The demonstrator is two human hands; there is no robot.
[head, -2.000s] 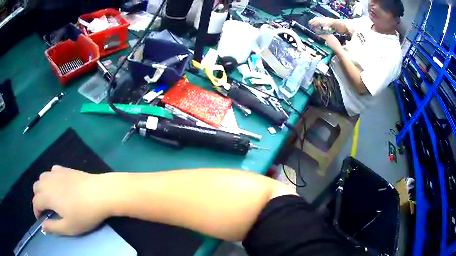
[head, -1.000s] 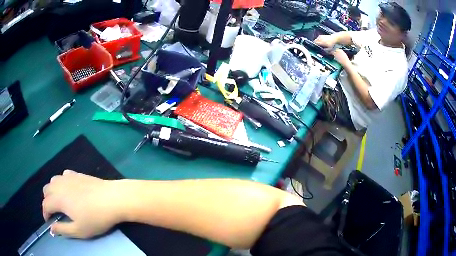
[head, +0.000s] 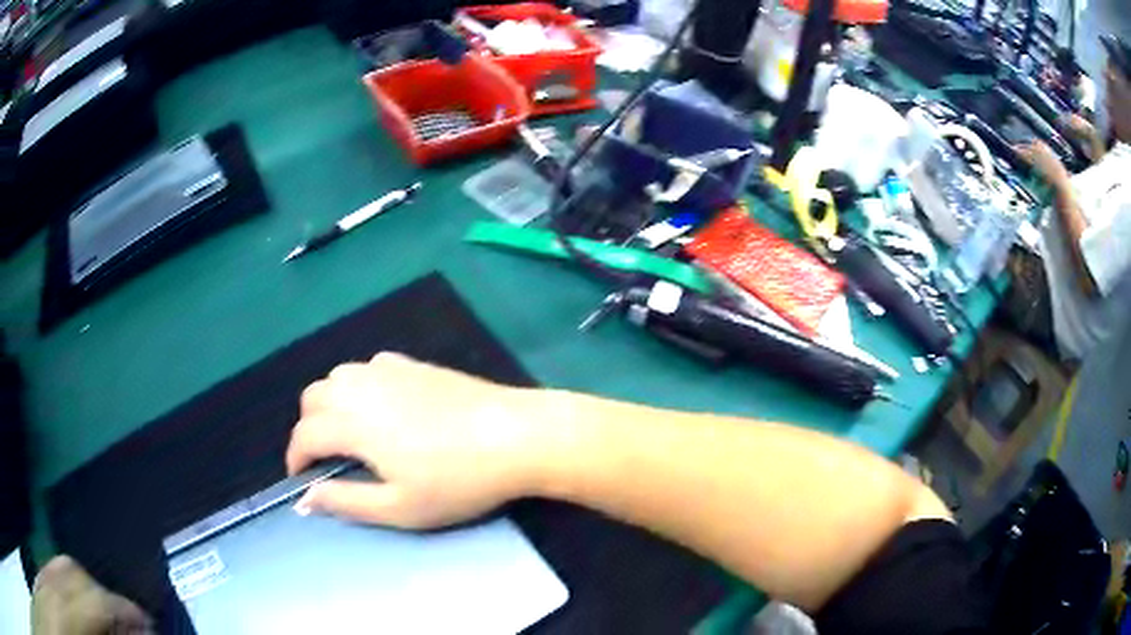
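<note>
A closed silver-grey laptop [head: 409, 577] lies on a black mat [head: 434, 329], its near part cut off by the bottom edge. A white label [head: 199, 574] sits near its left hinge corner. My right hand [head: 403, 440] is on the dark hinge edge, fingers curled over it and thumb on the lid; the fingertips are partly hidden. My left hand [head: 84, 605] is blurred and cut off at the bottom left, beside the laptop; its fingers are not clear.
A pen [head: 354, 221], green strip [head: 583, 254], electric screwdriver [head: 757, 345], red packet [head: 775, 270] and red bins [head: 447, 106] lie beyond the mat. Another laptop [head: 146, 205] lies on a black pad at left. Another person [head: 1091, 223] is at far right.
The view has swung left, showing more of the laptop, its label and the laptop at left. My left hand has come into view. My right hand remains on the hinge edge.
</note>
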